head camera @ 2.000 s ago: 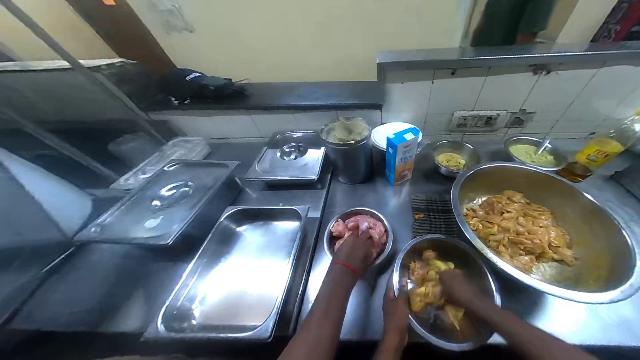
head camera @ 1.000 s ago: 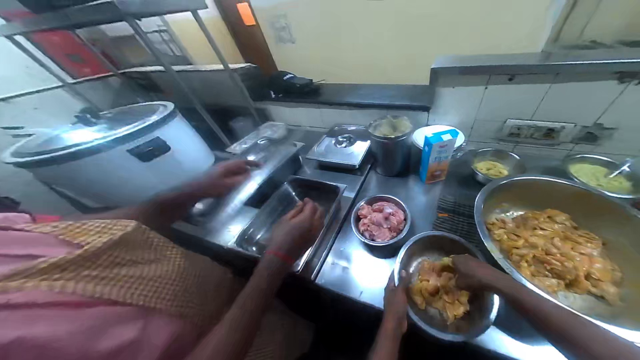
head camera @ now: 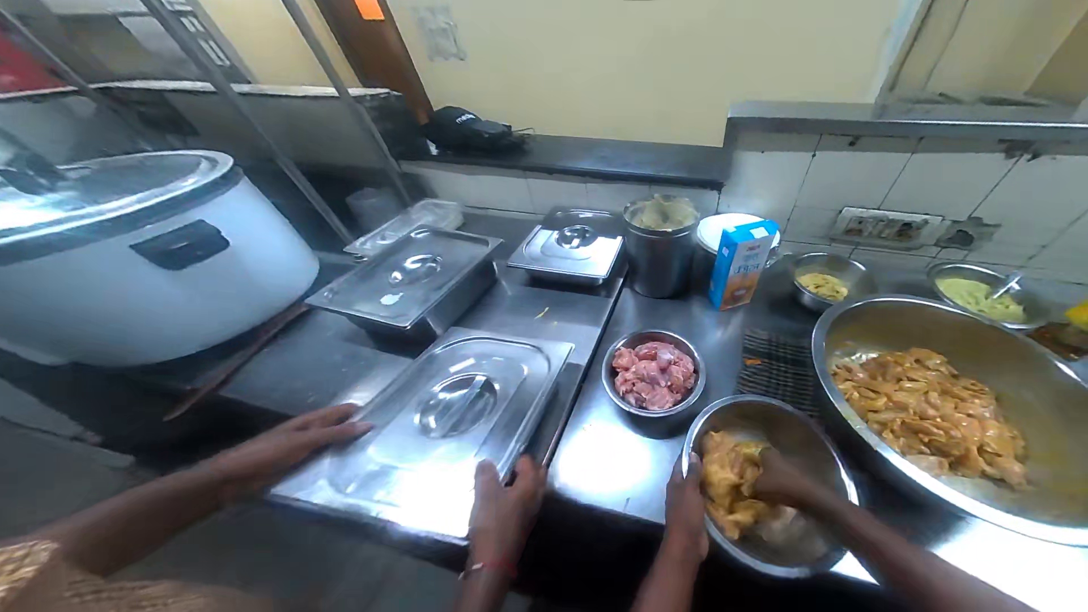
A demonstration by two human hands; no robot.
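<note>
A flat steel lid [head camera: 399, 463] with a recessed round handle lies over the rectangular steel pan near the counter's front edge. My left hand [head camera: 319, 433] touches the lid's left side, fingers stretched out. With a red thread at its wrist, my right hand [head camera: 508, 497] pinches the right front edge of the lid, thumb on top. Right of the pan stands a steel bowl of raw meat pieces [head camera: 654, 376], touched by nobody. Another person's left hand [head camera: 687, 506] steadies a steel mixing bowl [head camera: 837, 518], while that person's right hand [head camera: 778, 476] is in the yellow-coated pieces.
Behind are two lidded steel pans [head camera: 416, 272] [head camera: 571, 246], a steel canister [head camera: 659, 255] and a blue carton [head camera: 741, 263]. A large white lidded pot [head camera: 161, 280] stands at left. A wide steel basin [head camera: 926, 331] of coated pieces is at right.
The lid now covers the pan, which stood uncovered earlier. My right hand has left the raw meat bowl, where it was two seconds ago. The view has swung left.
</note>
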